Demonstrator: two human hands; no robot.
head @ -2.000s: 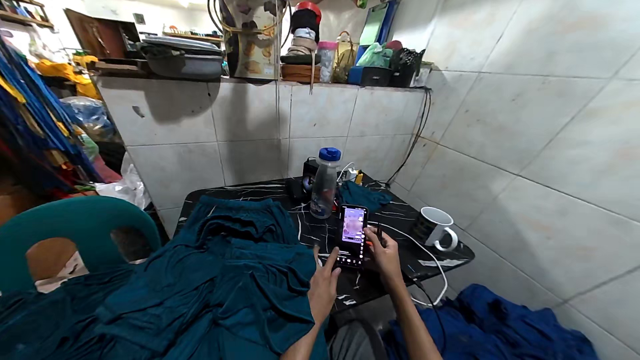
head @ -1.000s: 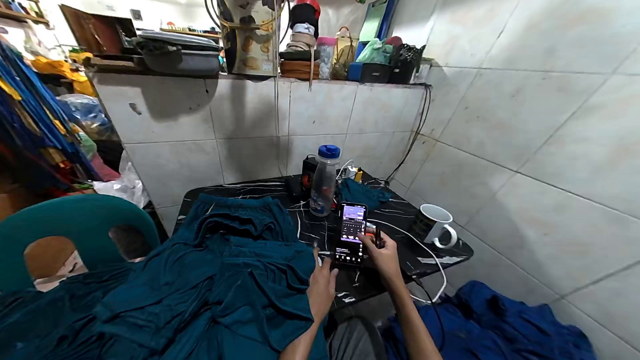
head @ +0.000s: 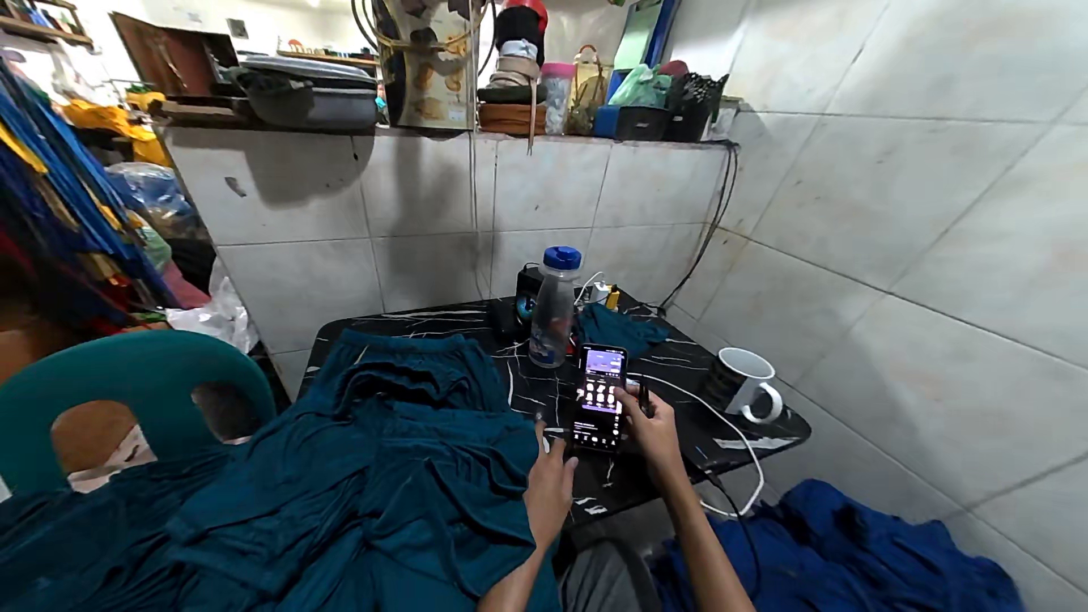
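A smartphone [head: 598,398] with a lit screen stands near the front of the black marble-patterned table [head: 680,357]. My right hand [head: 653,429] is at the phone's right edge, its thumb or a finger over the screen, with a small dark object by the fingers that I cannot identify. My left hand [head: 551,480], fingers apart, is just left of the phone's lower end, beside the teal fabric [head: 399,459], and holds nothing that I can see. Behind the phone stands a clear plastic bottle [head: 552,314] with a blue cap.
A mug [head: 741,382] stands at the table's right side, with a white cable [head: 722,416] curving near it. Smaller teal cloth [head: 625,327] lies behind the phone. A green plastic chair [head: 170,365] is at left, blue fabric [head: 850,552] at lower right. Tiled walls border the table.
The picture on the phone screen has changed. Both hands have stayed around the phone, with only small finger movements.
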